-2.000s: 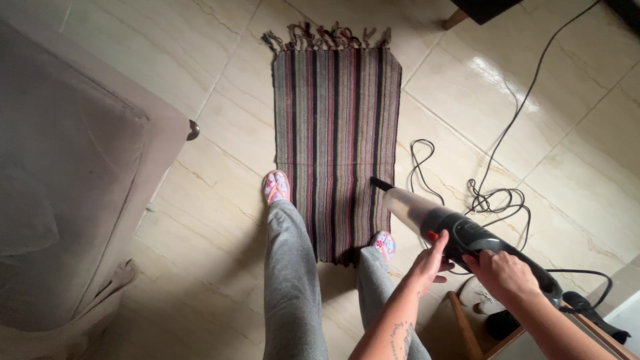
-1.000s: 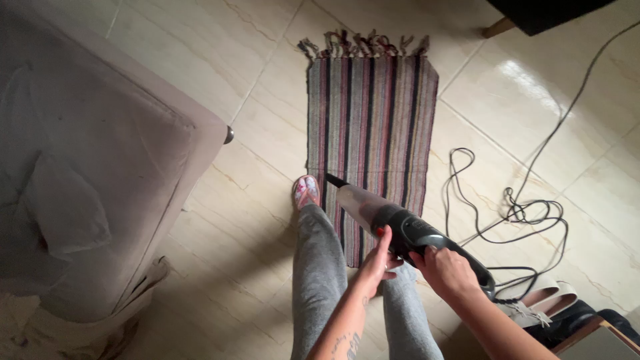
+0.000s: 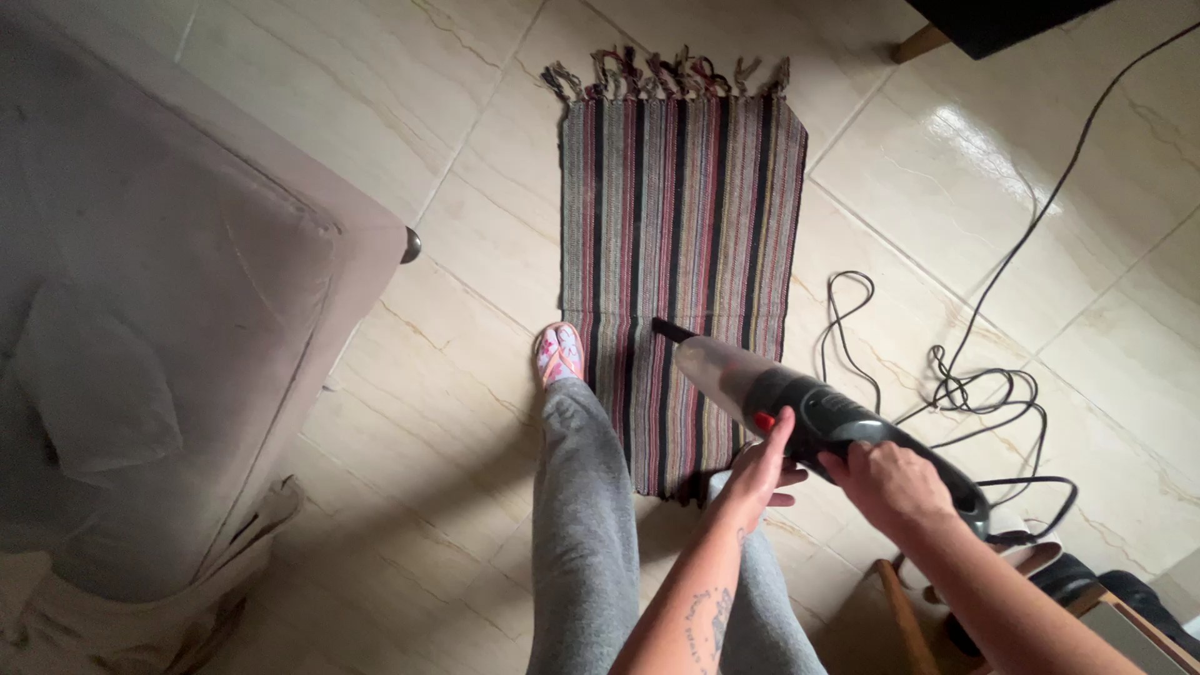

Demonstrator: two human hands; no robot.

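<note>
A handheld vacuum cleaner (image 3: 825, 412) with a clear dust cup slants across the lower right of the striped woven rug (image 3: 675, 234). Its black crevice nozzle (image 3: 673, 330) points up and left, over the middle of the rug. My right hand (image 3: 891, 483) is wrapped around the vacuum's handle. Beneath the body, near the dust cup, my left hand (image 3: 764, 469) supports it with the fingers partly spread. My left foot, in a flowered sock and a flip-flop (image 3: 561, 354), stands at the rug's left edge.
A grey upholstered sofa or bed (image 3: 281, 244) takes up the left side. Black power cord (image 3: 984, 389) lies looped on the tiled floor to the right. Shoes and a wooden-legged piece of furniture (image 3: 905, 609) are at lower right; dark furniture with a wooden leg (image 3: 919, 44) is at top right.
The nozzle went left across the rug to near my left foot, and is now back toward the rug's middle. Both hands have stayed on the vacuum. The view has shifted somewhat.
</note>
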